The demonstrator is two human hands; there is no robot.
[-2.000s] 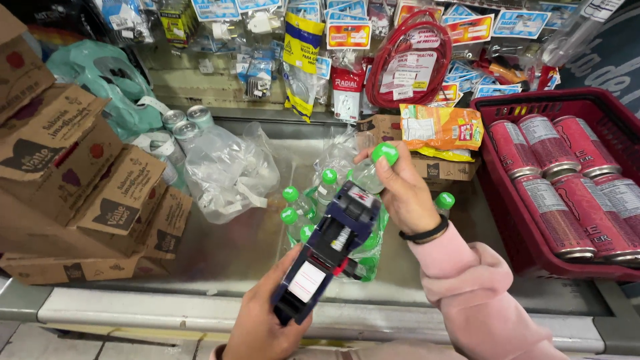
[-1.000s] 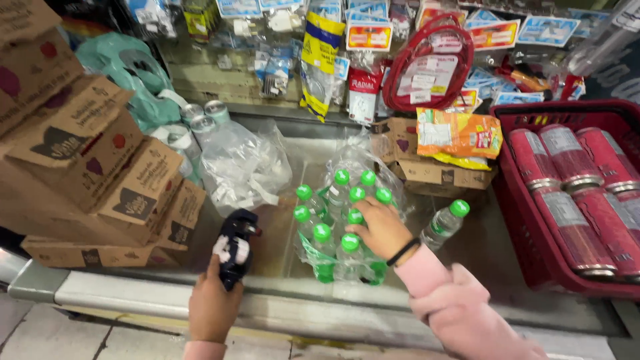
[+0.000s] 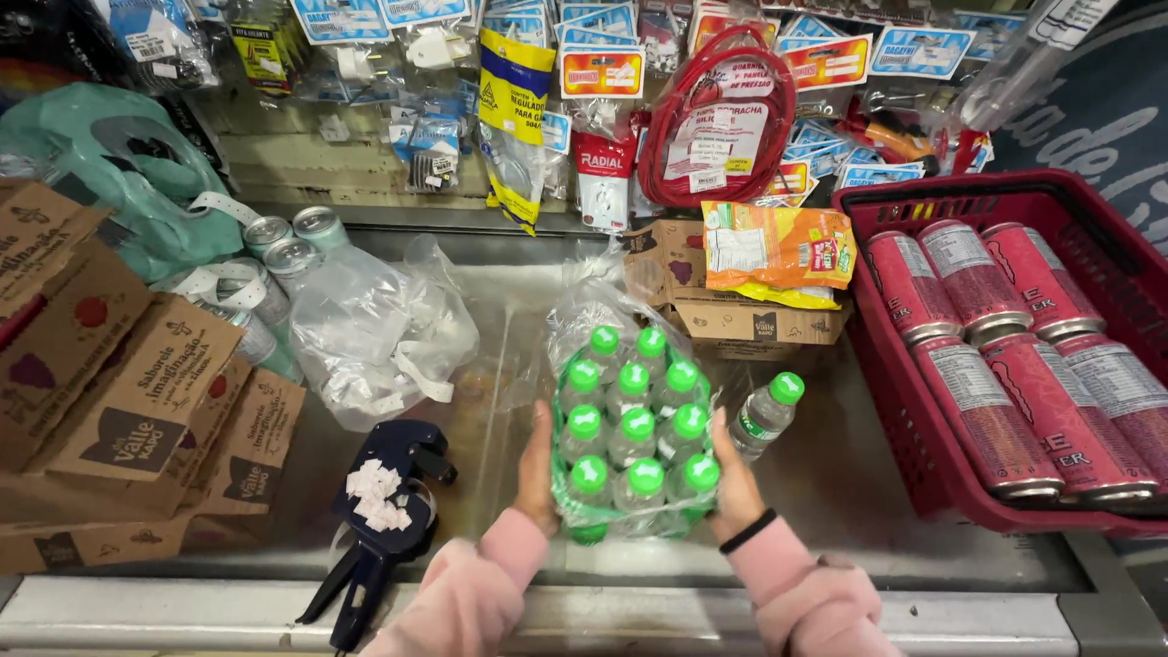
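Note:
A plastic-wrapped pack of small clear bottles with green caps point(image 3: 631, 424) stands upright at the middle of the counter, with white labels on its caps. My left hand point(image 3: 537, 470) presses on its left side and my right hand point(image 3: 737, 479) on its right side, so the pack is held between both palms. Just right of my right hand, a single green-capped bottle point(image 3: 765, 417) leans on the counter, apart from the pack. A dark blue price labeling gun point(image 3: 388, 520) lies left of my left hand, with a clump of white labels on it.
Cardboard cartons point(image 3: 137, 392) are stacked at the left, beside a clear plastic bag point(image 3: 374, 333) and silver-topped cans point(image 3: 290, 260). A red basket point(image 3: 912, 456) of large cans stands right. Behind are an opened carton point(image 3: 757, 324), an orange packet point(image 3: 776, 246) and hanging packaged goods point(image 3: 516, 119).
The labeling gun, in my left hand before, now lies on the counter. My left hand has moved right to the pack, and my right hand from the caps to its side.

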